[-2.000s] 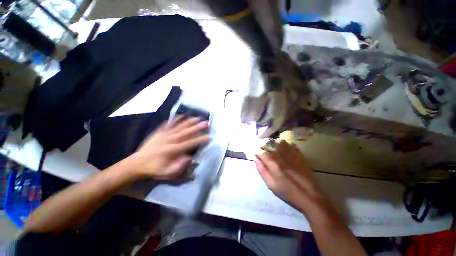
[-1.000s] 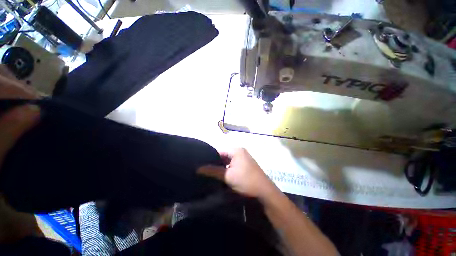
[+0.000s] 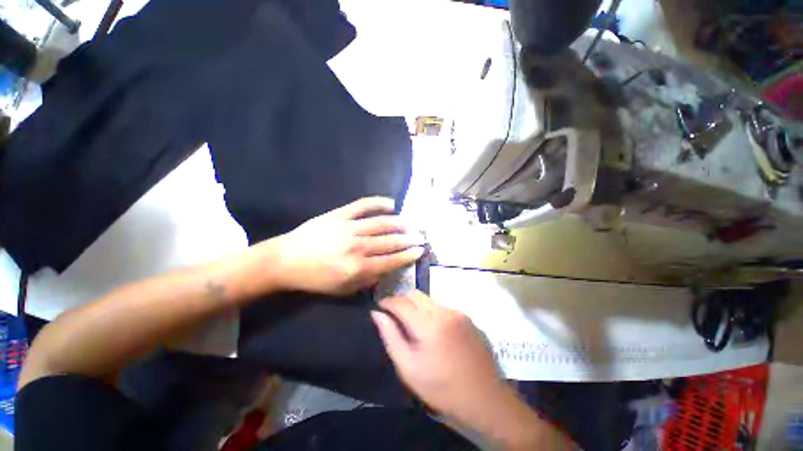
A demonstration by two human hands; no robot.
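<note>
A large black garment panel [image 3: 308, 150] lies on the white table left of the needle area and hangs over the front edge. My left hand [image 3: 352, 251] lies flat on it, fingers spread, fingertips near the needle plate. My right hand [image 3: 431, 339] is just in front, fingers bent over the cloth edge and a small pale grey piece [image 3: 396, 282]; the fingertips' hold is hard to make out. A narrow dark strip [image 3: 423, 275] shows beside my left fingertips. The sewing machine head [image 3: 563, 172] stands right of the panel; the glare hides the needle.
More black cloth [image 3: 97, 141] lies at the upper left. Black-handled scissors [image 3: 729, 317] lie under the machine arm at right. A printed ruler [image 3: 581, 352] runs along the table's front edge. A red basket [image 3: 718, 410] is below right, a blue one [image 3: 11, 379] at the left edge.
The black panel has moved from in front of me onto the table beside the needle. My left hand has come onto it from the left edge. My right hand has shifted slightly right and down.
</note>
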